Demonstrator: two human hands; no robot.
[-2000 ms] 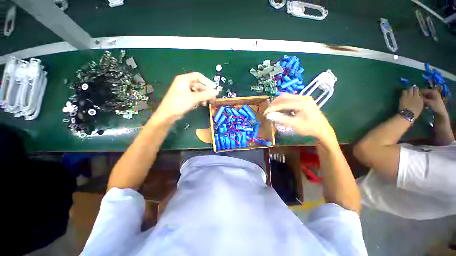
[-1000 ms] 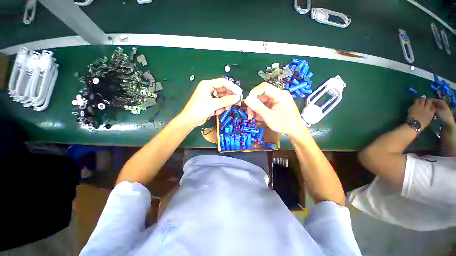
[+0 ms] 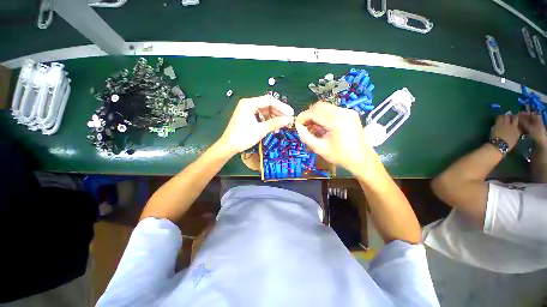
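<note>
My left hand point(image 3: 255, 125) and my right hand point(image 3: 331, 132) meet fingertip to fingertip above the back edge of the parts box point(image 3: 262, 169). A small pale part point(image 3: 292, 123) shows between the fingertips; it is too small to tell what it is or which hand bears it. Blue battery cells point(image 3: 285, 157) with red wires fill the box under my hands. My hands hide the box's back part.
A tangled pile of wired circuit boards point(image 3: 141, 102) lies left, with stacked white housings point(image 3: 41, 96) beyond it. Battery-and-board assemblies point(image 3: 358, 90) and a white housing point(image 3: 391, 117) lie right. Another person's hands point(image 3: 517, 126) work at far right. A white rail point(image 3: 252, 53) runs behind.
My hands were apart on either side of the box two seconds ago and have come together above it. Since one second ago the fingers have shifted only slightly.
</note>
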